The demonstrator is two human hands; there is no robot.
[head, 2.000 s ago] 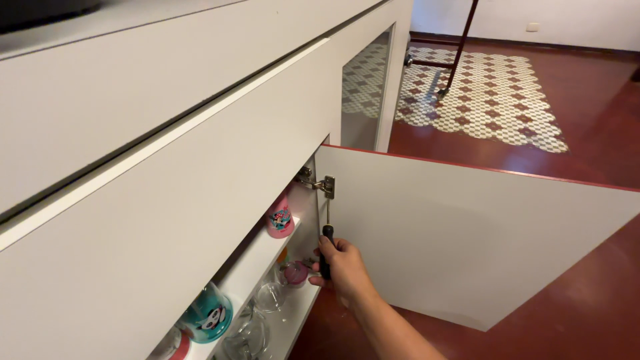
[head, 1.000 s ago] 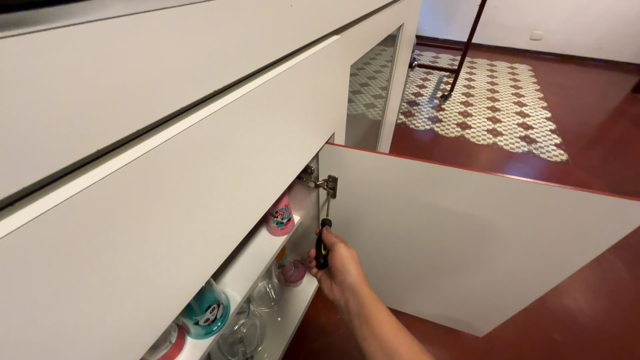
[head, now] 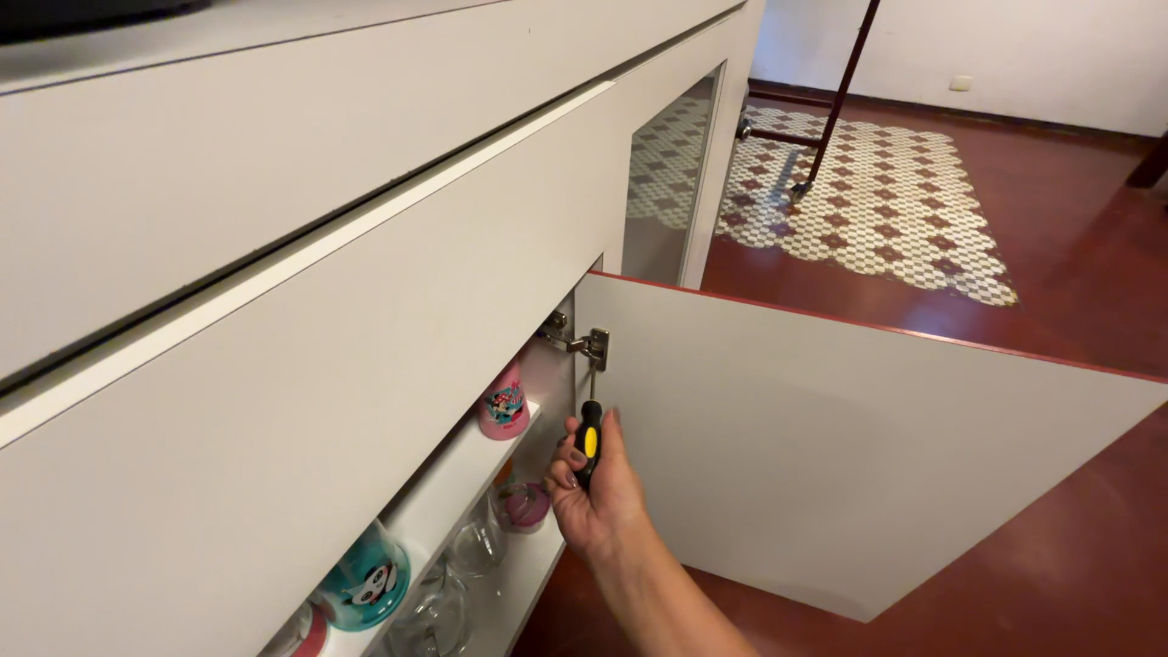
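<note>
My right hand [head: 598,493] is closed around the black and yellow handle of a screwdriver [head: 590,443], palm partly turned up. The screwdriver stands nearly upright, its shank reaching up to the lower edge of a metal concealed hinge [head: 595,349]. Whether the tip sits in a screw cannot be told. That hinge joins the open white cabinet door [head: 821,438] to the cabinet's inner side. My left hand is out of view.
Left of my hand, a pink cup [head: 505,403] and a teal panda cup [head: 370,579] stand on the white shelf [head: 447,488], with clear glassware [head: 474,547] below. The door's red-edged top [head: 876,326] juts out rightward. Beyond are patterned floor tiles [head: 876,201] and a wheeled metal frame [head: 835,109].
My right hand has turned on the screwdriver: its fingers now curl with nails showing, and the handle's yellow patch faces up. The screwdriver remains below the hinge.
</note>
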